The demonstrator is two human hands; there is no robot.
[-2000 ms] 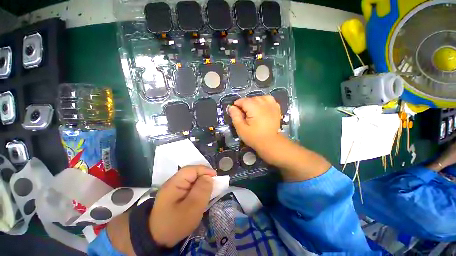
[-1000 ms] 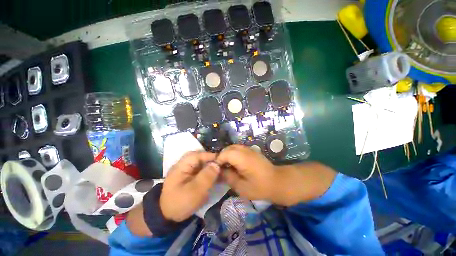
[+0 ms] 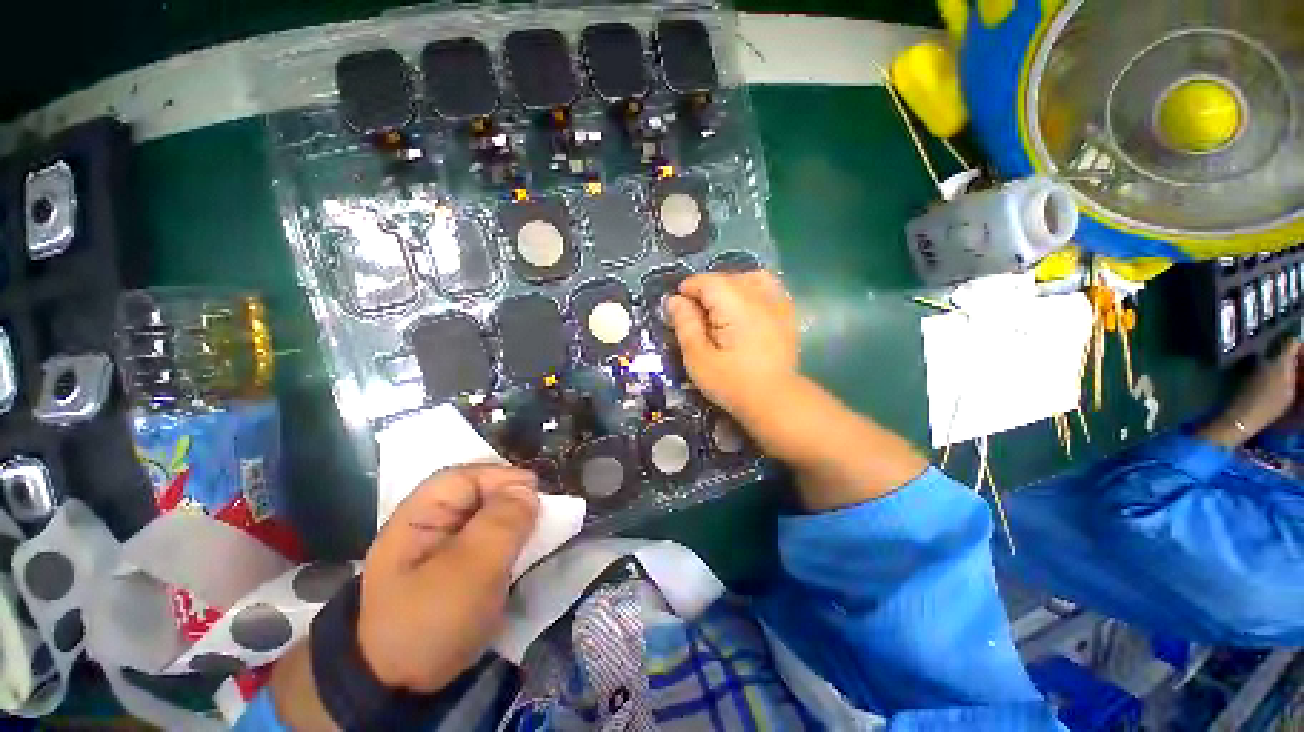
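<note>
The clear blister tray (image 3: 308, 236) holds rows of black watch modules (image 3: 541, 66). Several modules in the lower rows carry a pale round adhesive pad (image 3: 609, 322). My left hand (image 3: 443, 572) pinches the white release liner strip (image 3: 561, 526) at the tray's front left edge; the strip's dark discs show beyond my wrist. My right hand (image 3: 737, 336) is over the third row, its fingertips together at a module just right of the one with a pad. What is under or between those fingertips is hidden.
A black foam tray (image 3: 107, 236) with watch cases, a clear container (image 3: 193, 343) and a snack packet (image 3: 208, 443) stand left. A grey-white cylinder (image 3: 987, 232), white paper (image 3: 1001, 372) with sticks and a fan (image 3: 1001, 86) are right. Another person's sleeve (image 3: 1144, 515) shows at lower right.
My right hand has left my left hand at the strip and moved up and right onto the tray. The left hand still holds the strip. The whole view has shifted.
</note>
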